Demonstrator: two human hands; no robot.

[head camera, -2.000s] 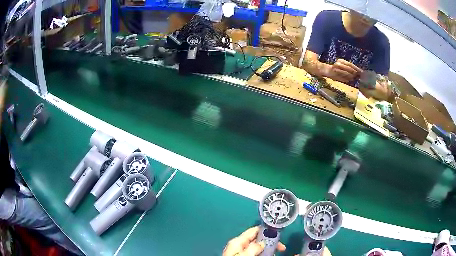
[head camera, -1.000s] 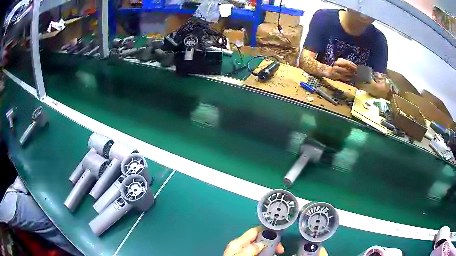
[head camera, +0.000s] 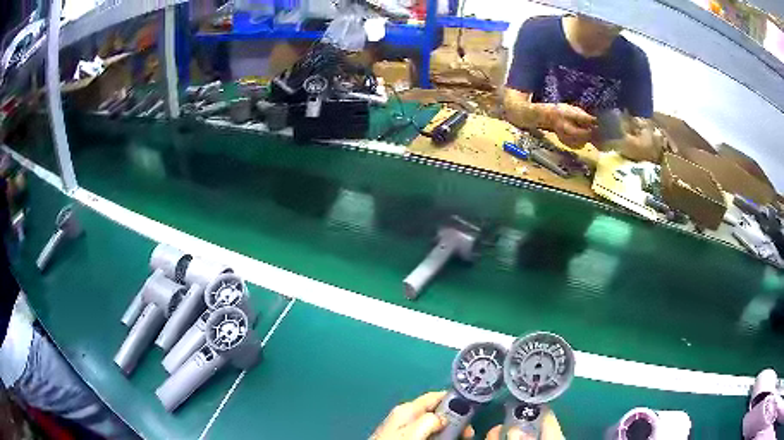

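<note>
My left hand (head camera: pixel 411 419), at the bottom edge and partly cut off, is closed around the handle of a grey handheld fan (head camera: pixel 479 371). My right hand (head camera: pixel 550 426), mostly cut off by the bottom edge, holds a second grey fan (head camera: pixel 539 367) by its handle. Both fans stand upright side by side, their spoked open faces towards me. The right head overlaps the edge of the left one or touches it; I cannot tell which. Each handle has a small dark panel just below the head.
Several grey fans (head camera: pixel 185 365) lie grouped on the green bench at left. Pink fans (head camera: pixel 670 424) lie at lower right. Another grey fan (head camera: pixel 441 257) lies on the green belt. Across it, a person (head camera: pixel 580 77) works at a wooden board (head camera: pixel 481 148) with a screwdriver (head camera: pixel 449 127) and parts box (head camera: pixel 693 191).
The grey fan on the belt has moved left. The right-hand fan has risen and come closer to the left-hand one, which has tilted and dropped slightly. The view has shifted a little.
</note>
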